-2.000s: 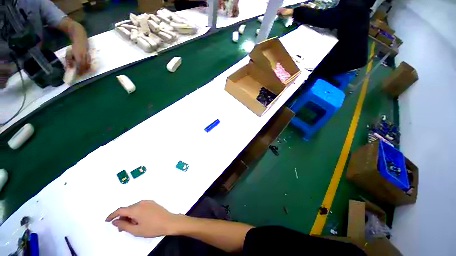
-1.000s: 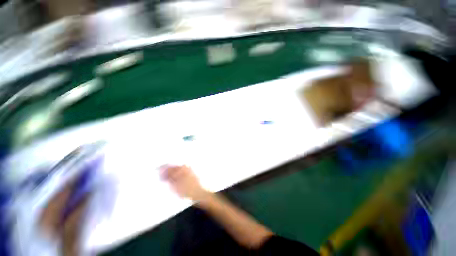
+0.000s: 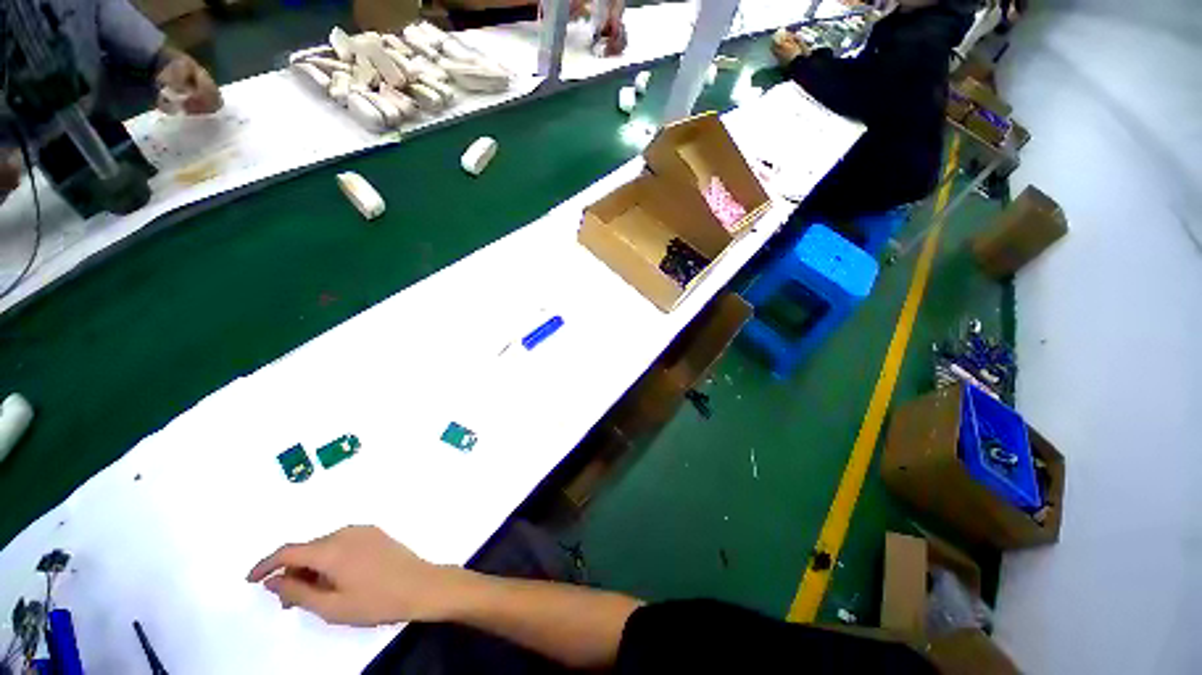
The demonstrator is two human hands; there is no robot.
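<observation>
My right hand (image 3: 345, 576) rests on the white bench (image 3: 396, 382) at the lower left, fingers loosely bent and apart, with nothing seen in it. My left hand is out of the picture. Beyond my right hand lie two green circuit boards (image 3: 294, 462) side by side and a third board (image 3: 459, 435) apart to the right. A slim blue piece (image 3: 542, 331) lies farther up, a thin pale line at its near end. At the lower left edge are a blue cell (image 3: 63, 642), cut off by the frame, tangled dark parts (image 3: 50, 564) and a thin dark tool (image 3: 149, 647).
An open carton (image 3: 633, 244) with dark parts and a pink bag stands on the far bench. The green belt (image 3: 264, 277) carries white housings (image 3: 360, 195). People sit across the belt and at the far end. A blue stool (image 3: 811, 293) and cartons (image 3: 975, 462) stand on the floor.
The view swung left and back; my left hand showed blurred with something bluish one second ago and is now out of view. The housings on the belt have shifted.
</observation>
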